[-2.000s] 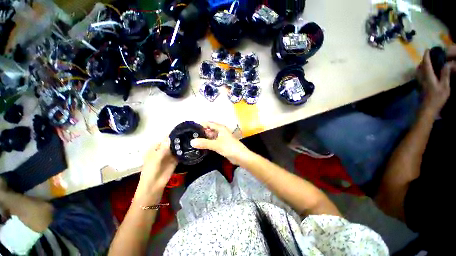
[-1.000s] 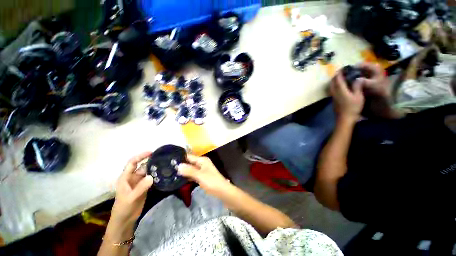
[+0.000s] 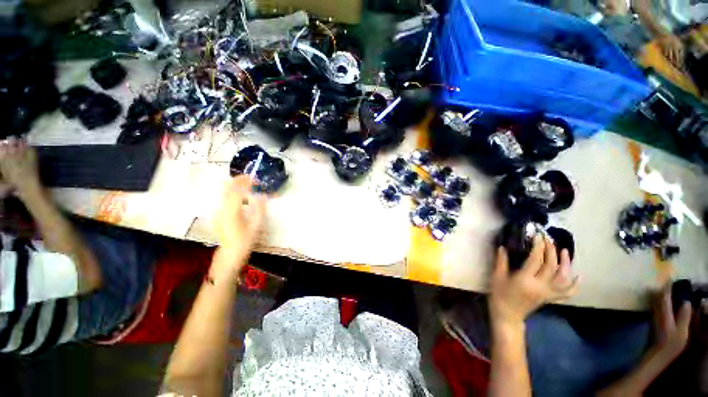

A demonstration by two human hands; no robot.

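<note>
My left hand (image 3: 242, 215) is blurred, with its fingertips at the near edge of a black camera housing (image 3: 269, 172) that has a pale strip sticking out. The hand looks empty; contact is unclear. My right hand (image 3: 531, 282) is at the front of the right group, its fingers around a black housing with a silver-white board (image 3: 534, 231). The fingers cover part of it. More housings with fitted boards (image 3: 537, 188) stand behind it. Loose lens modules (image 3: 425, 186) lie in a cluster between my hands.
A heap of wired housings (image 3: 310, 105) fills the upper left and middle. A blue bin (image 3: 536, 81) stands at the far side. A black pad (image 3: 99, 166) lies left, near a person's hand. Another person's hand (image 3: 669, 326) and a module cluster (image 3: 646, 226) are at right.
My hands have parted; earlier both held one black housing before me. The left went to the housing on the left, the right to the right group. The view has shifted, showing more of the bin.
</note>
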